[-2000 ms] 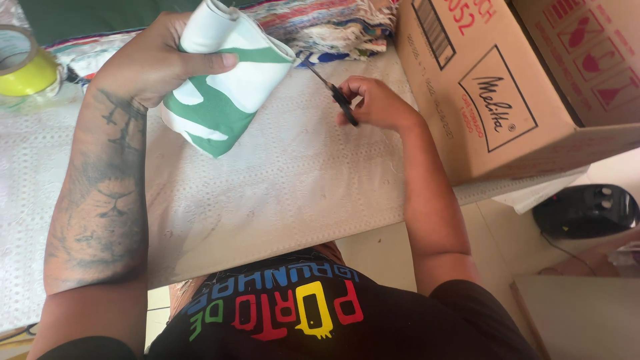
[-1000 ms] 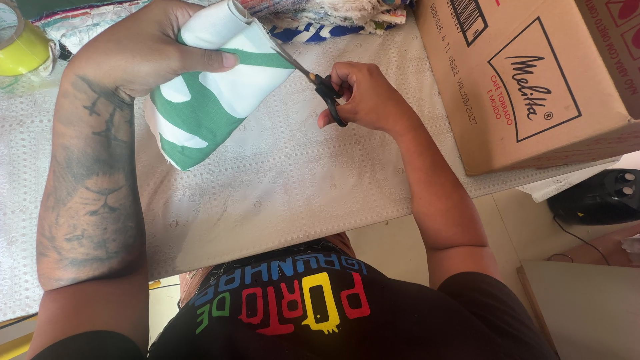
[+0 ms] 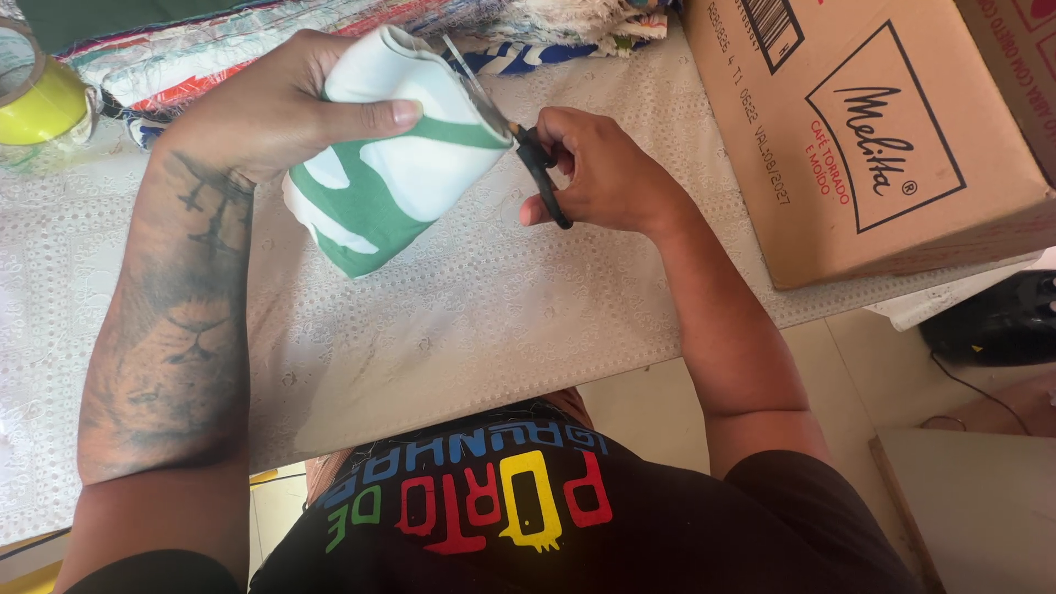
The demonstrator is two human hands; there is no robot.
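My left hand (image 3: pixel 280 103) grips a folded piece of white and green fabric (image 3: pixel 412 165) above the table, its thumb flat on the near face. Black-handled scissors (image 3: pixel 538 169) are in my right hand (image 3: pixel 606 169), with fingers in the handle loops. The scissor blades lie at the fabric's right folded edge, pointing up and left. Part of the lower blade is hidden by the cloth, so I cannot tell how far the blades are apart.
A lace-patterned covering lies on the table (image 3: pixel 462 330). Colourful fabric strips (image 3: pixel 206 58) run along the back. A yellow tape roll (image 3: pixel 41 103) is at the left, a cardboard box (image 3: pixel 742 124) at the right. A black object (image 3: pixel 990 322) is beyond the table's edge.
Two seconds ago the scissors were just right of the fabric, near its upper corner. Now the blades overlap its right edge. My left hand has kept its hold on the cloth.
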